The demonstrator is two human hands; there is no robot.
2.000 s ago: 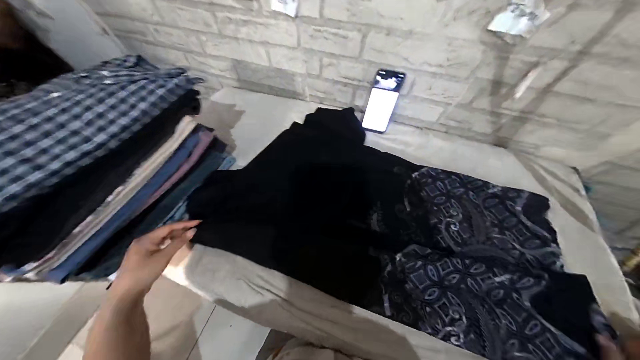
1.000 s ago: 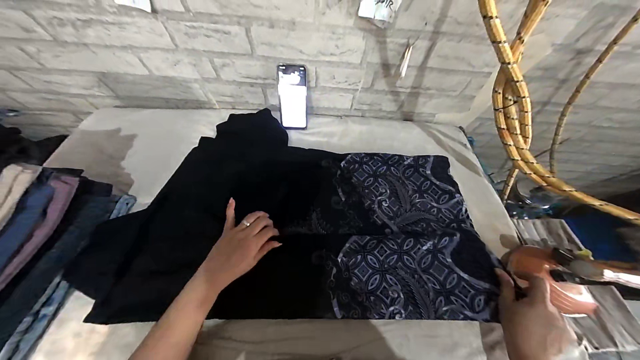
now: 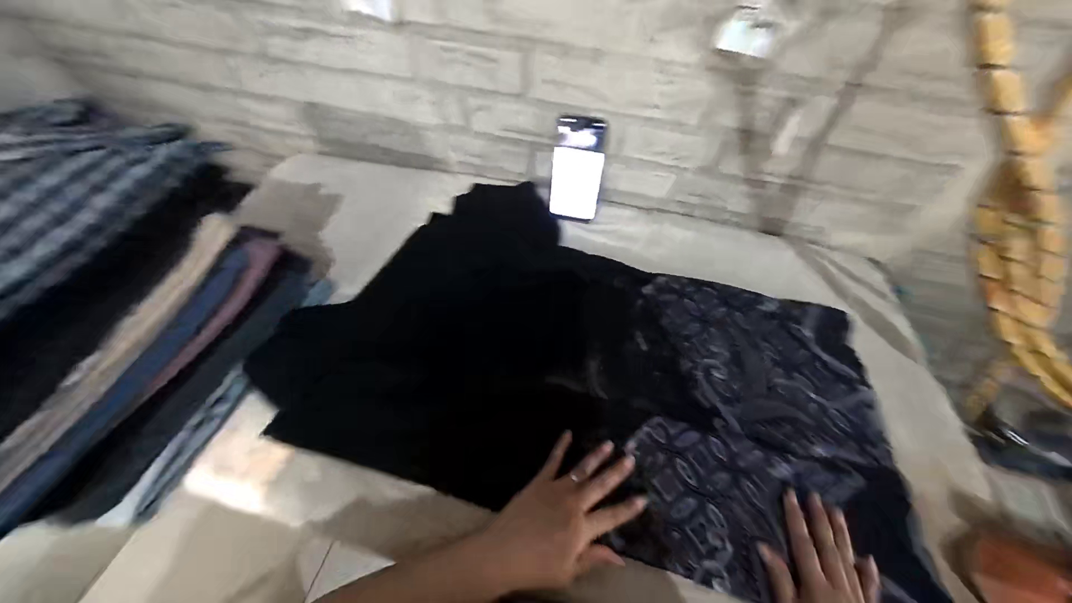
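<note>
A black garment (image 3: 435, 335) with a grey and white patterned part at its right end lies spread on a cloth-covered table. My left hand (image 3: 561, 519), a ring on one finger, rests flat near the garment's front edge, fingers spread, where plain black meets the pattern. Flat on the patterned part, near the lower right, is my right hand (image 3: 821, 553), its fingers slightly apart; its wrist is cut off by the frame's bottom edge. Neither hand grips the fabric. The picture is somewhat blurred.
Folded clothes (image 3: 167, 335) are stacked at the left, with a checked cloth (image 3: 84, 201) on top. A lit smartphone (image 3: 578, 172) leans upright against the pale brick wall (image 3: 469, 67). Yellow banded cords (image 3: 1022, 209) hang at the right. An orange object (image 3: 1017, 565) shows at the lower right.
My left hand has moved right along the garment, from the plain black part to the edge of the pattern. My right hand has come off the garment's right end onto the pattern. The view has swung.
</note>
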